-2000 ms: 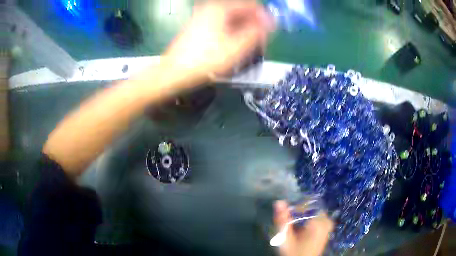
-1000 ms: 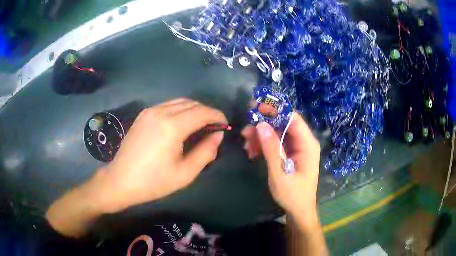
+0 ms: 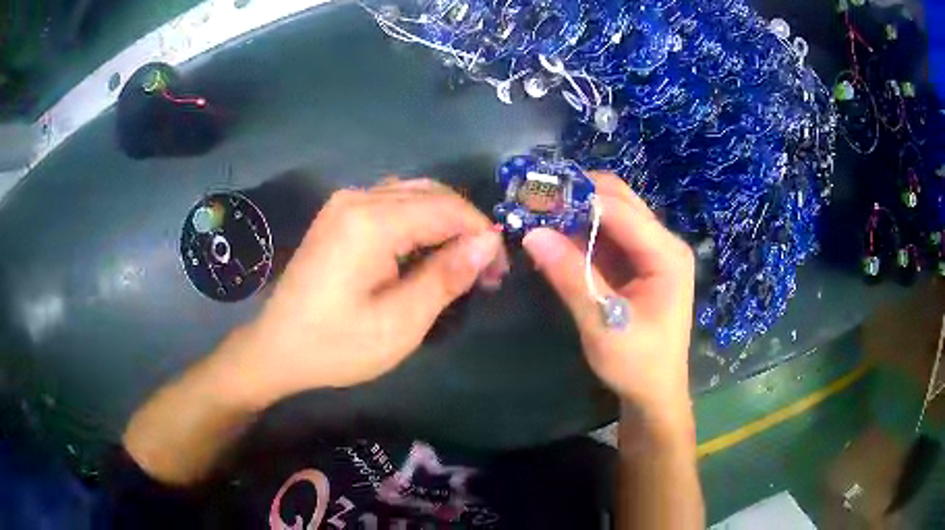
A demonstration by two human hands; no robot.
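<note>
My right hand (image 3: 632, 280) holds a blue circuit board (image 3: 565, 212) between thumb and fingers. The board has a small digit display (image 3: 542, 190) near its centre. A white disc lead (image 3: 592, 254) hangs from it to a small disc (image 3: 616, 312) over my palm. My left hand (image 3: 383, 280) is at the board's left edge, thumb and forefinger pinching a thin red lead (image 3: 497, 228) close to or touching the board. The rest of the lead and whatever is under my left hand are hidden.
A large pile of blue boards (image 3: 705, 135) lies right of centre. A black round housing (image 3: 226, 246) lies left of my left hand. Another black housing (image 3: 171, 119) with a red wire stands at the upper left. More black housings (image 3: 891, 155) lie far right. A pale edge rail (image 3: 155, 57) runs behind.
The hands have come from apart to close together. The red lead in my left hand has moved right, up to the board's edge. The board has turned slightly in my right hand.
</note>
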